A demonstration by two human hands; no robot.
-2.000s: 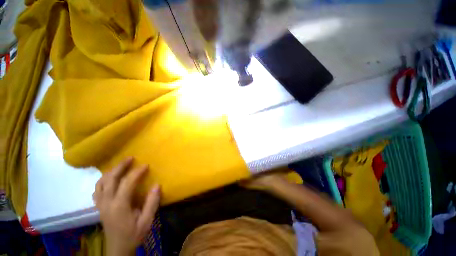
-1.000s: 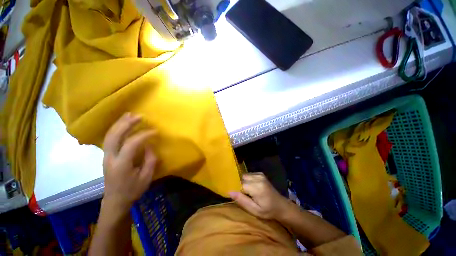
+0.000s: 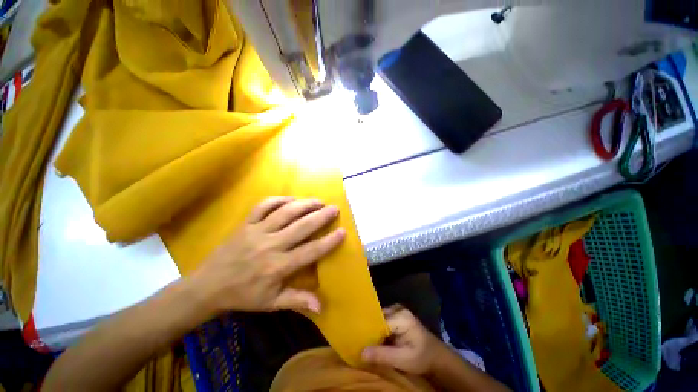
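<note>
A mustard-yellow fabric panel [image 3: 229, 176] runs from the lit presser foot [image 3: 315, 88] of the sewing machine down over the table's front edge. My left hand [image 3: 264, 256] lies flat on the panel with its fingers spread, pointing to the right. My right hand [image 3: 406, 341] pinches the panel's lower right corner between thumb and fingers, below the table edge near my lap. White glare hides the cloth at the needle. More yellow fabric [image 3: 38, 138] is heaped on the table at the left.
A black smartphone [image 3: 440, 92] lies right of the needle. Red-handled snips [image 3: 608, 130] and green-handled snips [image 3: 637, 151] lie at the table's right end. A green mesh basket [image 3: 624, 283] with yellow and red pieces stands below right. A blue crate [image 3: 218, 352] is below the table.
My left hand has moved right and flattened on the panel. My right hand has moved slightly down and right with the corner, pulling it lower over the edge. The camera view has shifted.
</note>
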